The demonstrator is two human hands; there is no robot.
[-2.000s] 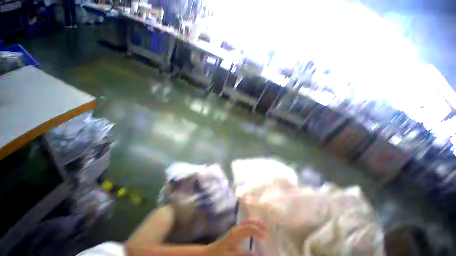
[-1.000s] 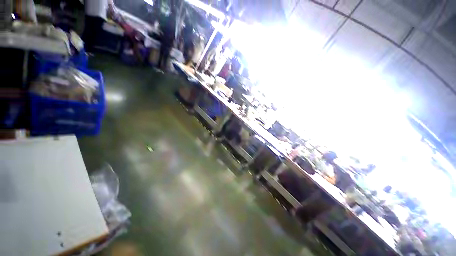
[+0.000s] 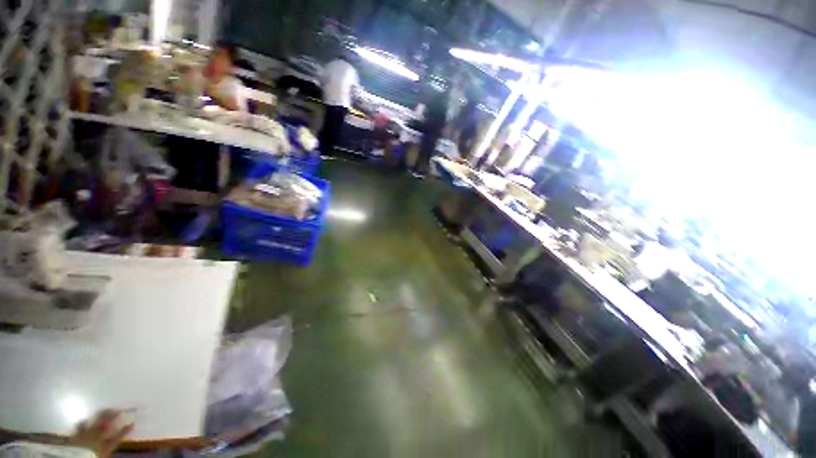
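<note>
A white table (image 3: pixel 152 331) with a brown edge fills the lower left. My left hand (image 3: pixel 103 431) is small and blurred at its front edge, fingers somewhat spread, on or just over the top, with nothing visible in it. A pale sleeve end shows beside it. A cream sewing machine (image 3: pixel 38 250) stands on the table at the far left, cut off by the picture's edge. My right hand is out of the picture.
A blue crate (image 3: pixel 273 234) holding wrapped goods stands beyond the table. Pale plastic-wrapped material (image 3: pixel 250 371) hangs at the table's right side. A green floor aisle runs ahead, with a long workbench row (image 3: pixel 617 304) on the right. A person (image 3: pixel 338 94) stands far back.
The view has swung left and up from the floor and the cream garment, which is now out of the picture. The left hand, on the garment two seconds ago, is now at the table edge.
</note>
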